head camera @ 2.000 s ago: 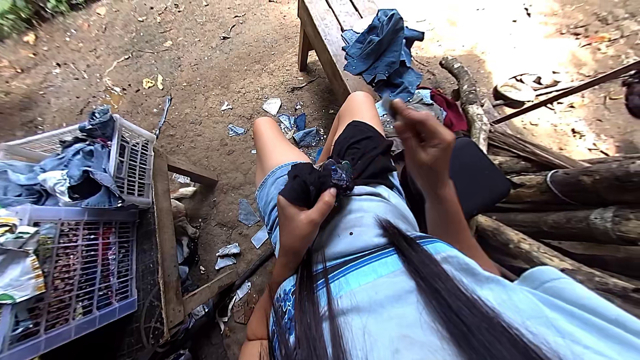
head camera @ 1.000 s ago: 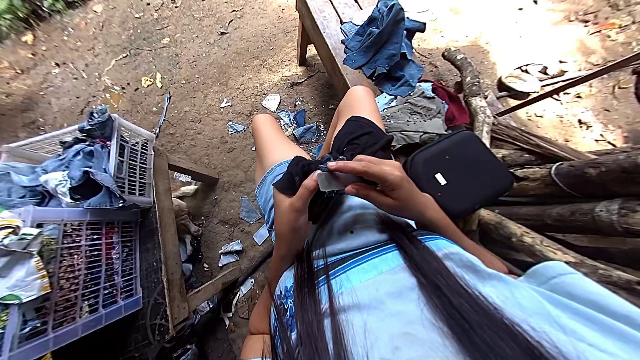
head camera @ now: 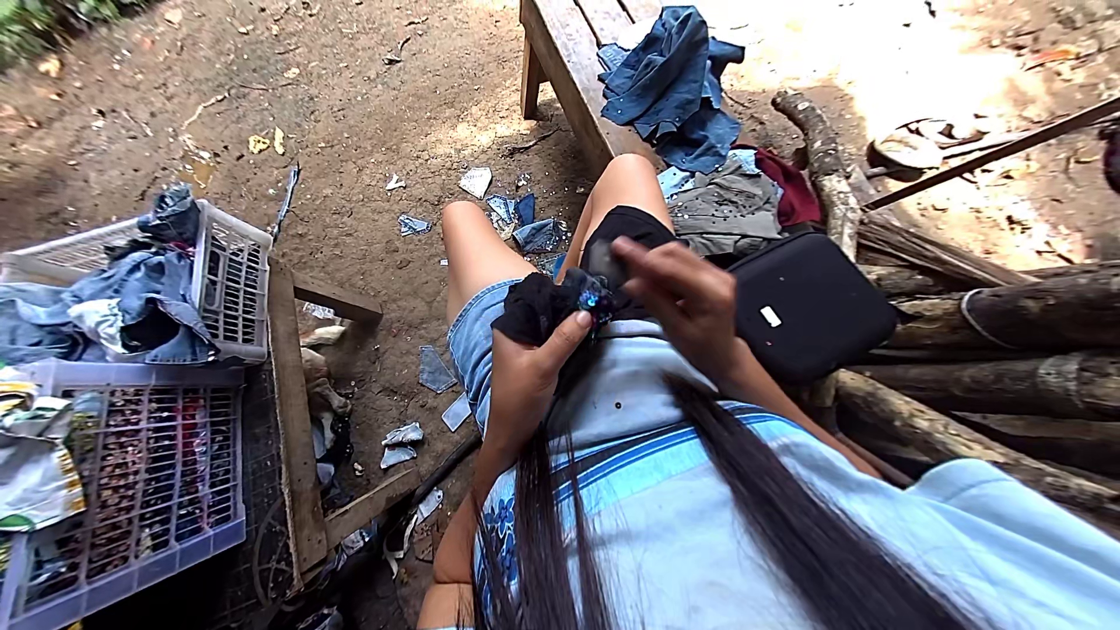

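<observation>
My left hand (head camera: 538, 363) grips a bunched black cloth (head camera: 528, 308) over my lap, its thumb beside a shiny blue-and-dark patch (head camera: 593, 297) on the cloth. Just right of that patch is my right hand (head camera: 687, 293), blurred, with a small greyish flat thing (head camera: 605, 262) at its fingertips; what it is cannot be told. More black cloth lies across my thigh. A black zip case (head camera: 809, 302) with a small white label rests to the right of my right hand.
A wooden bench (head camera: 573, 79) holds blue denim (head camera: 674, 83). Grey cloth (head camera: 731, 210) and maroon cloth lie by the case, near stacked logs (head camera: 1015, 385). At left are a white plastic crate (head camera: 236, 280) of denim, a lilac crate (head camera: 232, 472) and a wooden frame (head camera: 297, 437). Denim scraps (head camera: 435, 369) litter the ground.
My right hand was raised away from the cloth two seconds ago, then met my left hand at it. Now it is slightly apart, to the right. The left hand keeps hold of the cloth.
</observation>
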